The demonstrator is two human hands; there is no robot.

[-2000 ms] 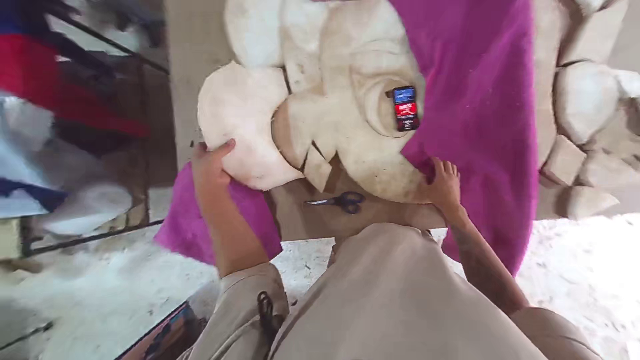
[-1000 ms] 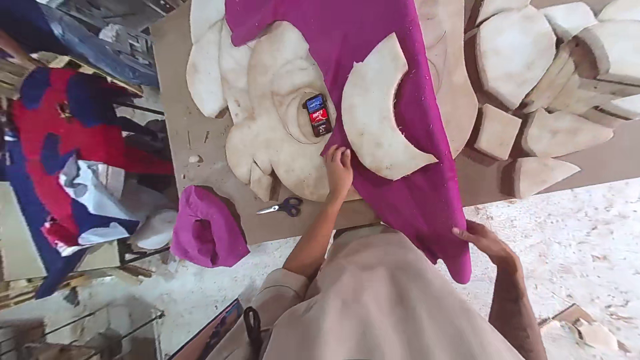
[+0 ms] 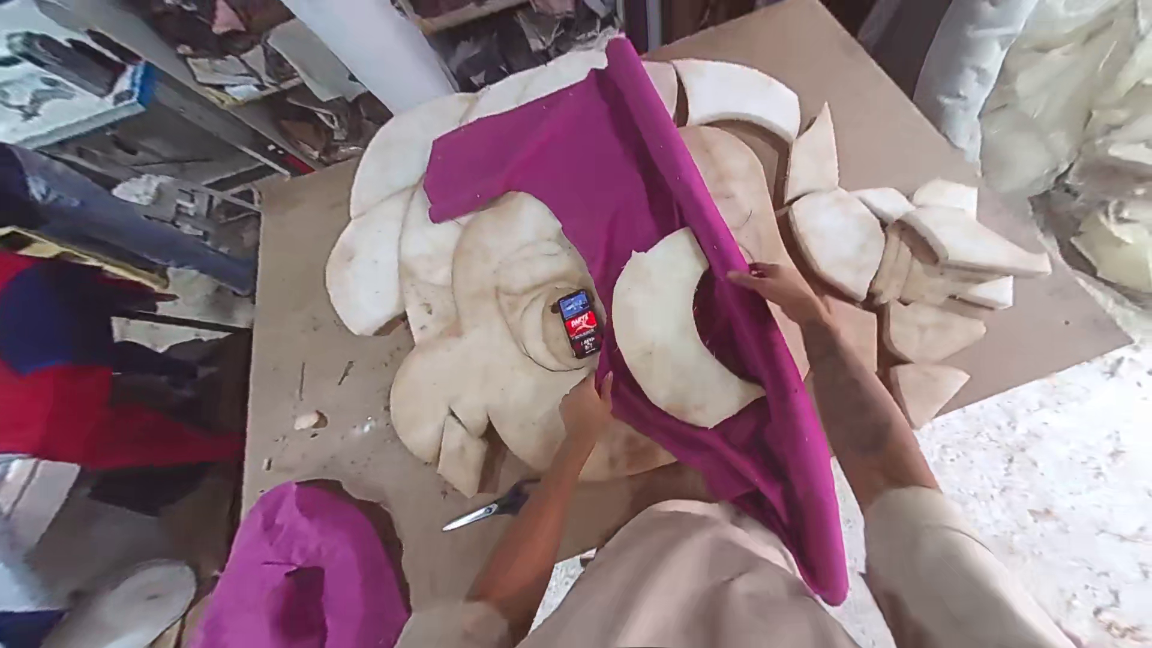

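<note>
Magenta cloth (image 3: 576, 153) lies across carved foam shapes (image 3: 504, 270) on a table, its right side rolled or folded into a long band. A crescent-shaped cream foam piece (image 3: 661, 333) rests on the cloth. My right hand (image 3: 778, 288) grips the folded band at its middle, to the right of the crescent. At the cloth's left edge, just below a smartphone (image 3: 579, 322) with a lit screen, is my left hand (image 3: 587, 405); whether its fingers pinch the cloth is unclear. Scissors (image 3: 493, 506) lie near the front edge, partly behind my left forearm.
Cut foam pieces (image 3: 837, 238) are grouped on the right of the brown table (image 3: 306, 234). Another magenta cloth bundle (image 3: 306, 567) sits at the front left. Shelves with scraps (image 3: 315, 72) stand behind, and red and blue material (image 3: 81, 387) is at the left.
The crescent foam piece lies on the cloth, as one second ago; two seconds ago it was not there. My right hand has moved from the cloth's lower end up to its folded right side. The view has turned.
</note>
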